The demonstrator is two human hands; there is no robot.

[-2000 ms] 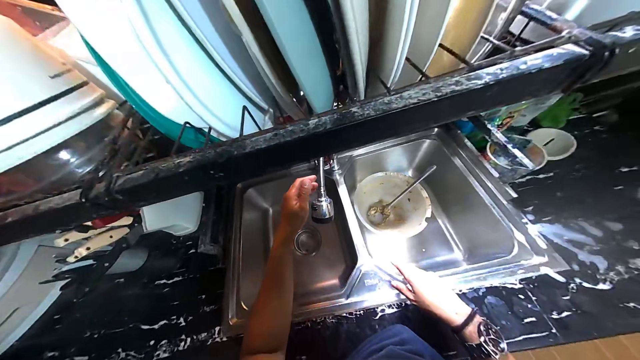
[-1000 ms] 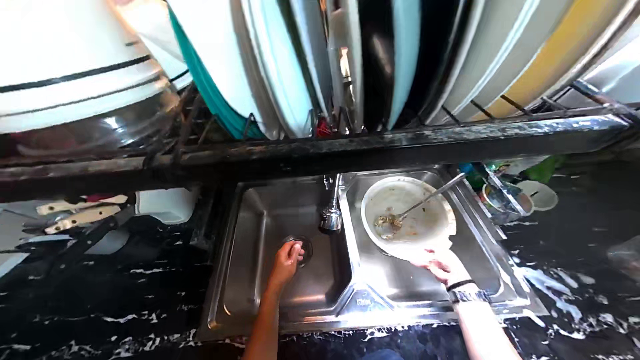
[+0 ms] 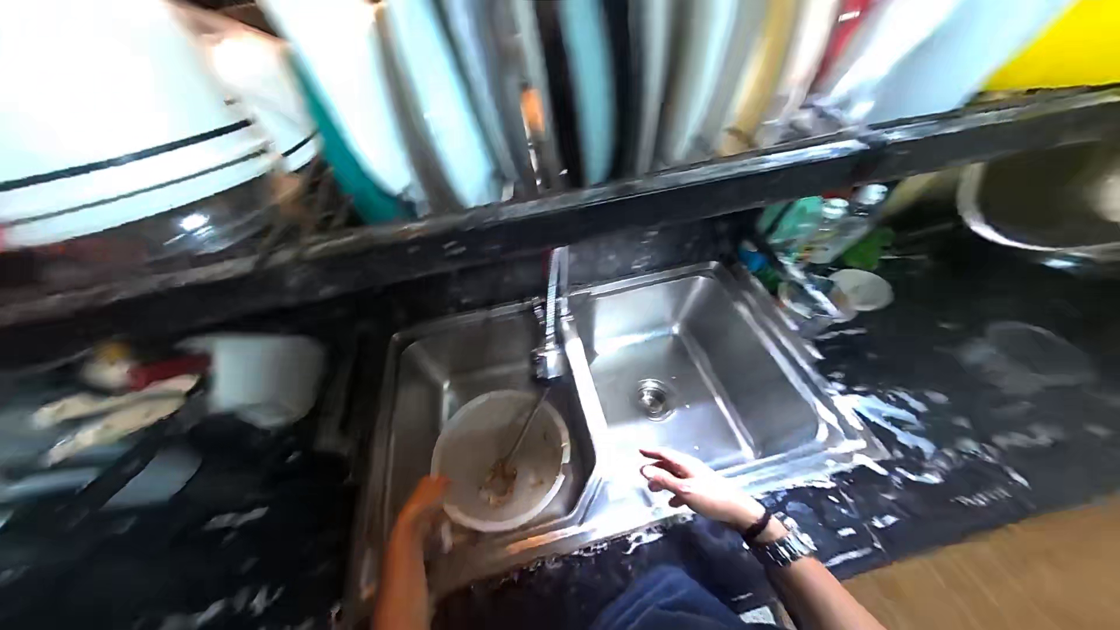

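A white bowl (image 3: pixel 472 442) with cloudy liquid and food bits stands in the left basin (image 3: pixel 420 385) of the steel double sink. A spoon-like utensil (image 3: pixel 527 429) leans in it, its handle towards the faucet (image 3: pixel 549 350). My left hand (image 3: pixel 424 500) is at the bowl's lower left rim, blurred; it seems to touch the rim, but its grip does not show clearly. My right hand (image 3: pixel 687 484), with a dark band and a metal watch at the wrist, hovers over the front of the right basin (image 3: pixel 744 376), fingers apart, holding nothing. That basin's drain (image 3: pixel 654 398) is visible.
A black dish rack (image 3: pixel 612 197) full of upright plates spans the view above the sink. Left on the dark counter lie light-handled utensils (image 3: pixel 122 411) beside a white container (image 3: pixel 262 376). Cups (image 3: pixel 862 289) and bottles stand right of the sink; a large metal pan (image 3: pixel 1050 201) is farther right.
The white bowl, with the utensil in it, has moved from the right basin to the left one. My right hand has let go of it. My left hand is now at its rim.
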